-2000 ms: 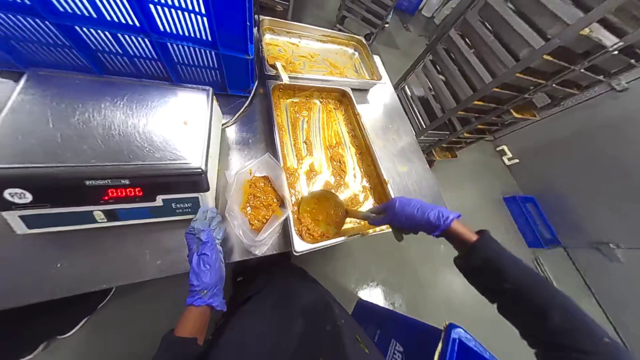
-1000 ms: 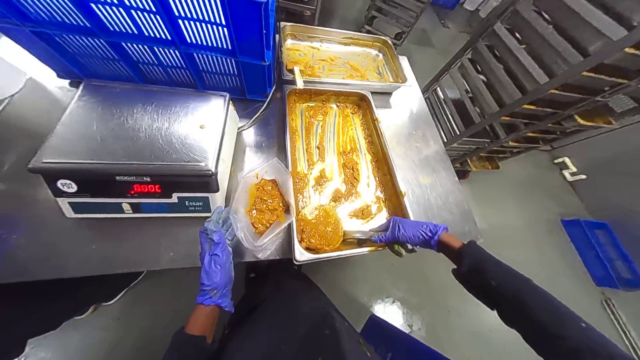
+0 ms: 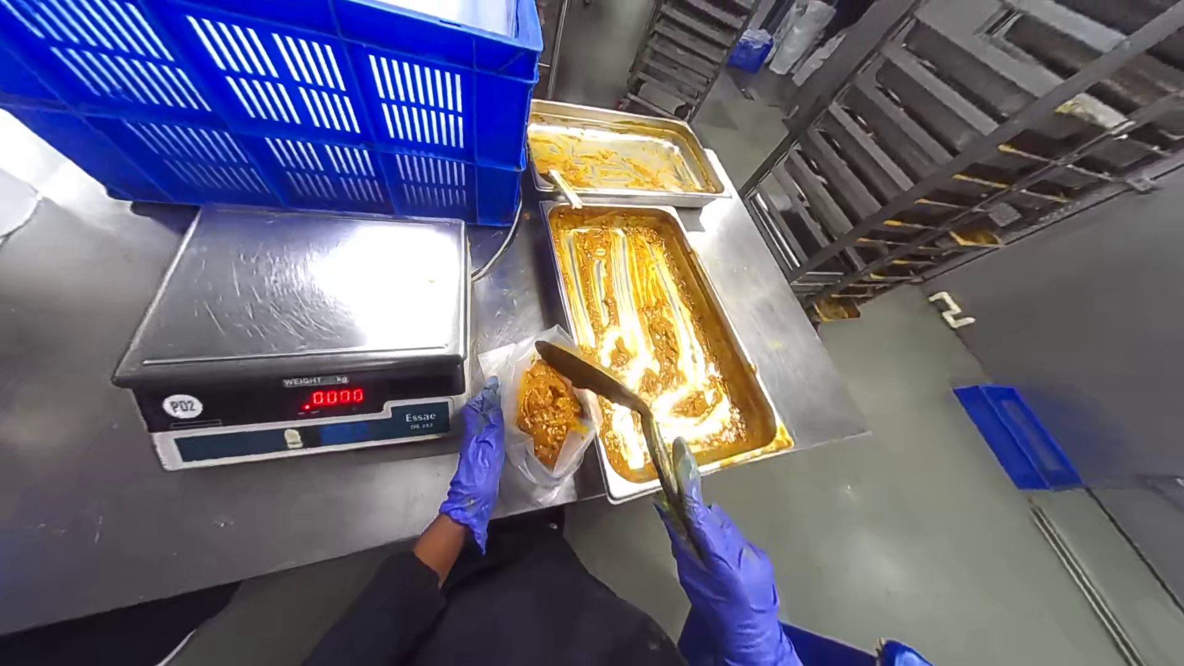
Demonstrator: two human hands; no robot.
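Observation:
In a purple glove, my right hand [image 3: 726, 564] grips the handle of a metal ladle [image 3: 592, 377], whose bowl is tilted over the right side of a clear plastic bag [image 3: 555, 467]. Orange-brown saucy food [image 3: 548, 412] lies inside the bag. My left hand [image 3: 481, 462], also gloved, is at the left edge of the bag and appears to hold its rim. Right of the bag is a deep steel tray [image 3: 740, 347] smeared with the same sauce. A weighing scale [image 3: 305, 296] with a lit red display stands left of my left hand.
Behind the tray, a second steel tray [image 3: 629, 153] holds sauce residue and a light-coloured handle [image 3: 564, 190]. Blue plastic crates [image 3: 305, 111] stand behind the scale. Right of the steel table [image 3: 795, 370] is a metal tray rack [image 3: 888, 166]; a blue crate [image 3: 1017, 439] lies on the floor.
The ladle has moved from the near end of the tray leftward to the bag, its bowl now tipped over it. My right hand has come nearer to my body.

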